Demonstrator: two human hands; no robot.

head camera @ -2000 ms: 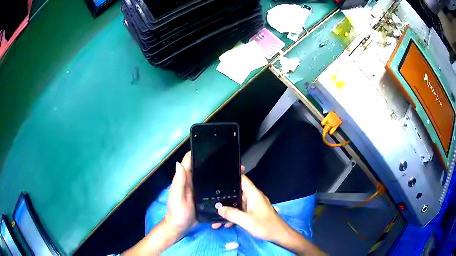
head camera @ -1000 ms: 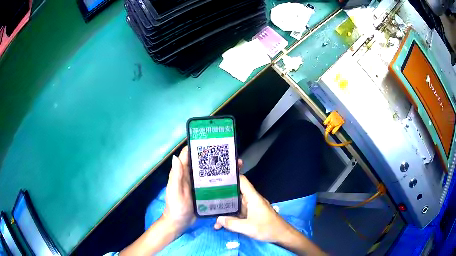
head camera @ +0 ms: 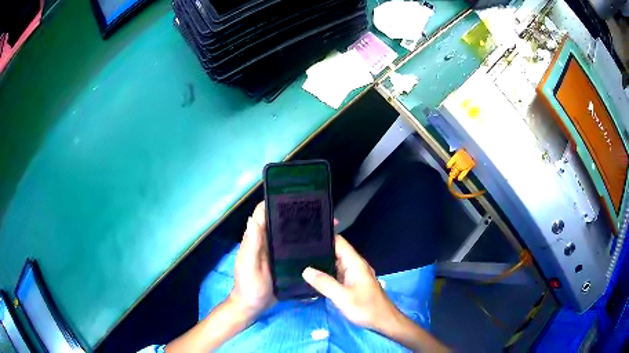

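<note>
A black smartphone [head camera: 299, 227] is held upright over my lap, in front of the bench edge. Its screen is dim and shows a faint square code pattern with a dark green band above it. My left hand [head camera: 254, 265] is bare and grips the phone's left side; its fingers behind the phone are hidden. My right hand [head camera: 353, 283] is bare and holds the phone's lower right side, with the thumb over the lower part of the screen.
Green bench [head camera: 138, 152] with a tall stack of black frames [head camera: 276, 48], paper slips [head camera: 338, 79] and shiny display slabs [head camera: 41, 307] at lower left. At right are the machine bed [head camera: 510, 165], an orange plate in a pale green frame [head camera: 593, 124] and an orange connector [head camera: 460, 165].
The phone screen went from a dark camera-like view to a bright code page, and is now dimmed. My right thumb has moved up onto the screen. The display slab at top left has shifted slightly inward.
</note>
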